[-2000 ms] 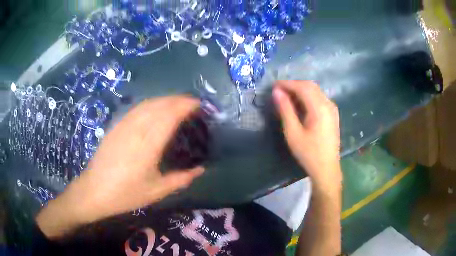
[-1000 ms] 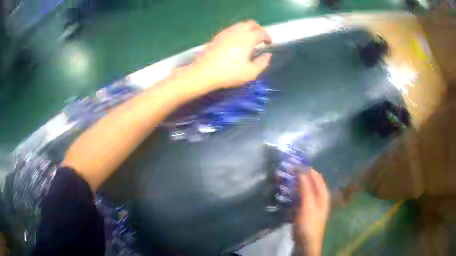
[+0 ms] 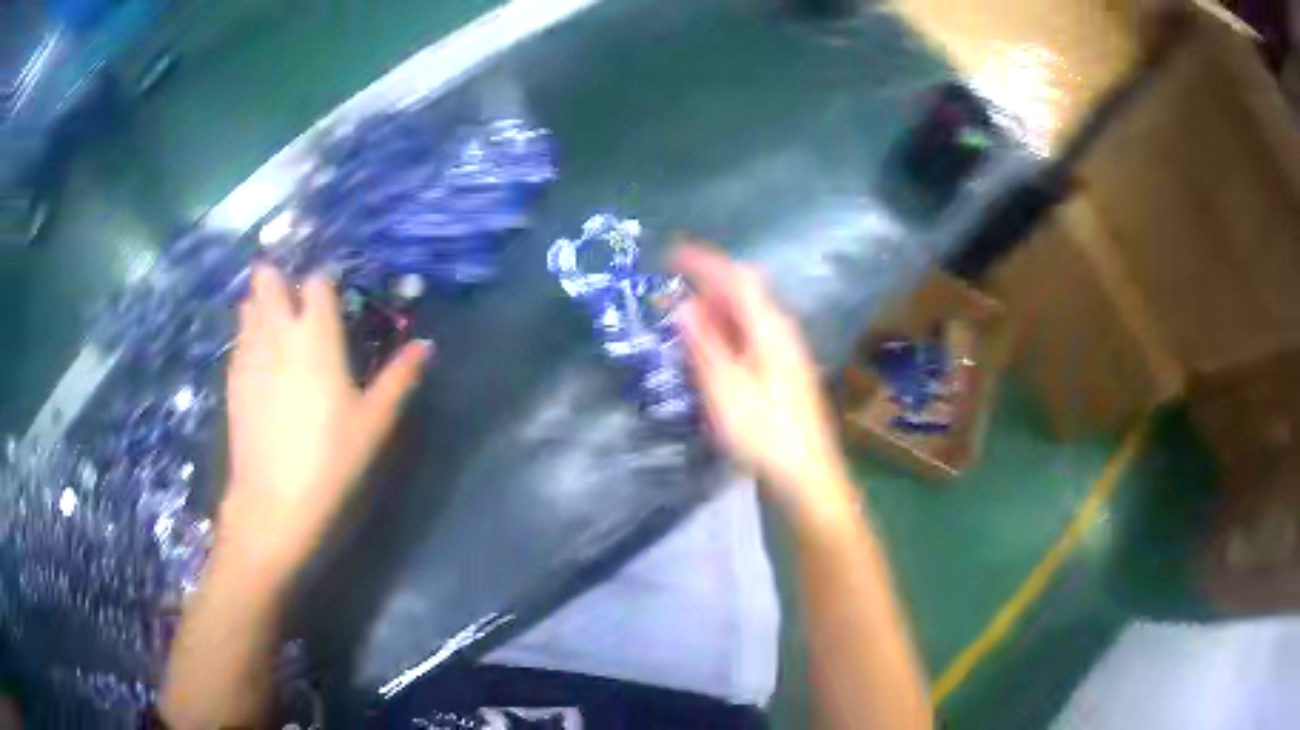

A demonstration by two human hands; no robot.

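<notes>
A strip of blue ring circuit boards lies on the dark table in the middle. My right hand is at its right side with bent fingers; blur hides whether they grip it. My left hand is at the near edge of the large blue board pile, thumb and fingers apart. A small dark thing with some red shows between them; whether it is held cannot be told.
Laid-out boards cover the table's left end. A black unit is at the right end. A small cardboard box with blue pieces stands beyond the table edge, with larger cardboard boxes at right.
The view has swung right, bringing the small box into sight. My left hand has come back from the far rim to the pile's near side. My right hand remains beside the boards.
</notes>
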